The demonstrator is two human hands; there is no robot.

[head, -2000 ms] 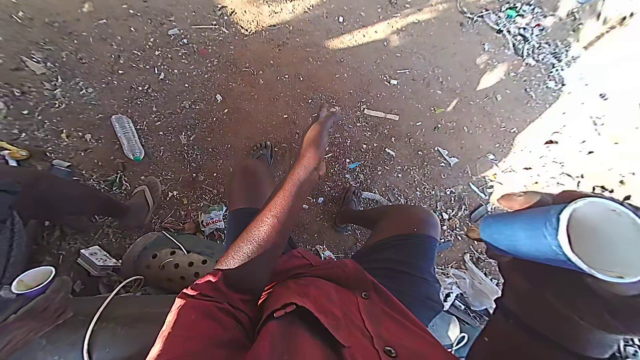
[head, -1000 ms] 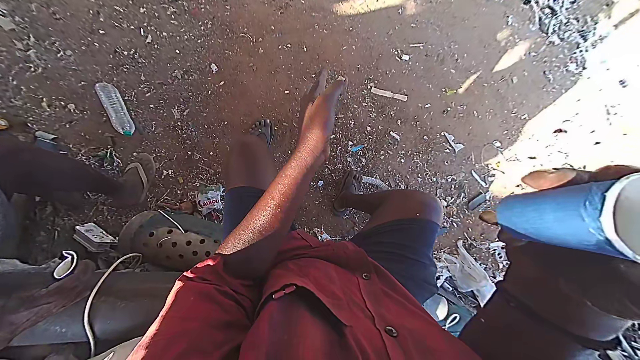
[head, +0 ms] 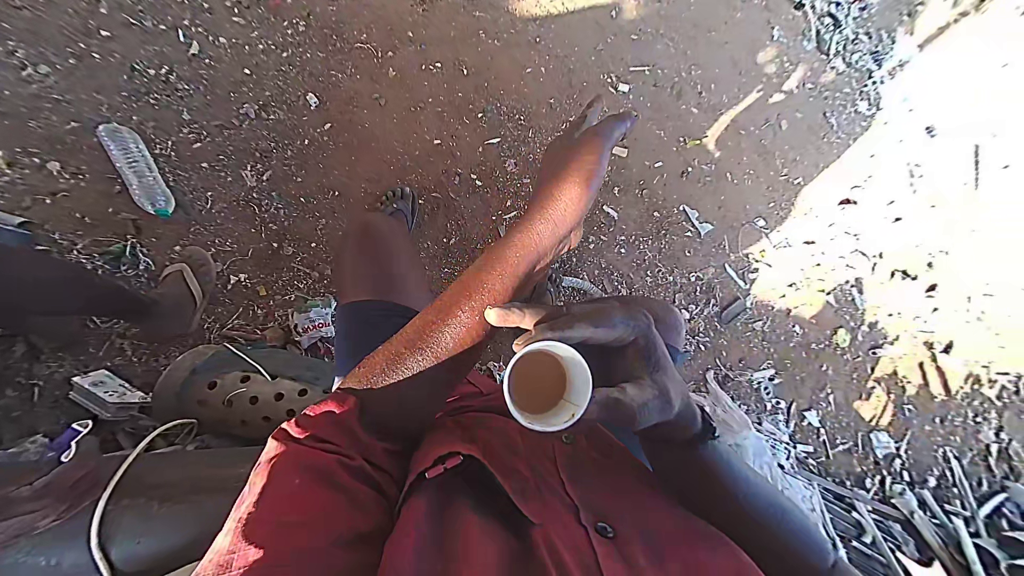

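Note:
My right hand [head: 632, 360] is shut around a paper cup [head: 574, 384] in front of my red shirt. The cup's top faces the camera and shows a light brown, milky drink inside. A dark band circles the right wrist. My left arm stretches forward over my knees, and my left hand [head: 588, 136] hangs above the bare ground with thumb and fingers apart, holding nothing. Much of the cup's outer wall is hidden by the viewing angle and my hand.
Dirt ground bears a clear plastic bottle [head: 136, 170], scraps and a printed wrapper [head: 314, 324]. Another person's sandaled foot [head: 188, 288] is at left. Near it are a perforated clog [head: 240, 388], a small box [head: 108, 392] and a pale cord [head: 112, 488]. Dry stalks [head: 920, 512] lie lower right.
My right hand has brought the cup from the right edge to the front of my shirt. My left hand has swung to the right.

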